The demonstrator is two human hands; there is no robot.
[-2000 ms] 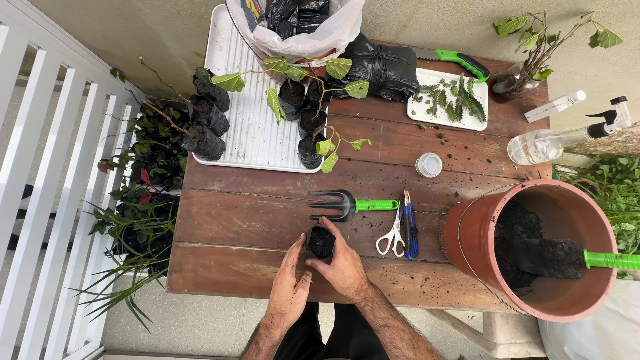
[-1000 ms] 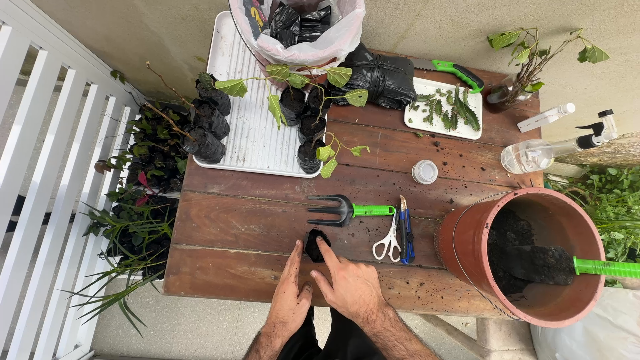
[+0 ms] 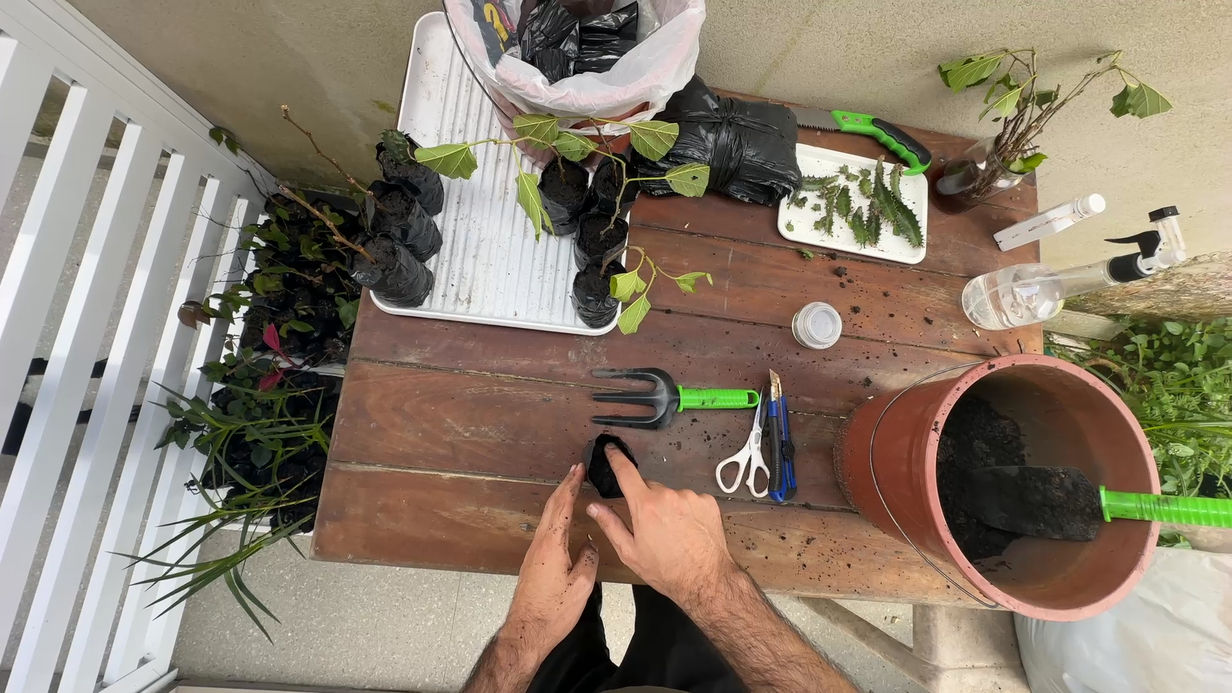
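A small black plastic seedling bag (image 3: 604,469) with dark soil stands near the front edge of the wooden table. My right hand (image 3: 664,529) reaches over it, its index finger at the soil inside the rim and its thumb spread away. At the bag's lower left is my left hand (image 3: 555,558), fingertips beside the bag's side; whether they touch it is unclear. Just beyond the bag lies a hand fork with a green handle (image 3: 717,398). White-handled scissors (image 3: 744,464) and a blue utility knife (image 3: 781,448) lie to the right of both hands.
A terracotta-coloured bucket (image 3: 890,452) at right holds soil and a green-handled trowel (image 3: 1044,502). Potted cuttings stand on a white tray (image 3: 481,279). Behind are a bag-lined bucket (image 3: 597,106), a plate of cactus pieces (image 3: 804,231), a pruning saw (image 3: 881,137), a small jar (image 3: 817,325) and a spray bottle (image 3: 1020,295).
Two seconds ago both hands were around the bag. My right hand has since moved its index finger onto the opening, and my left hand has shifted lower at the bag's side.
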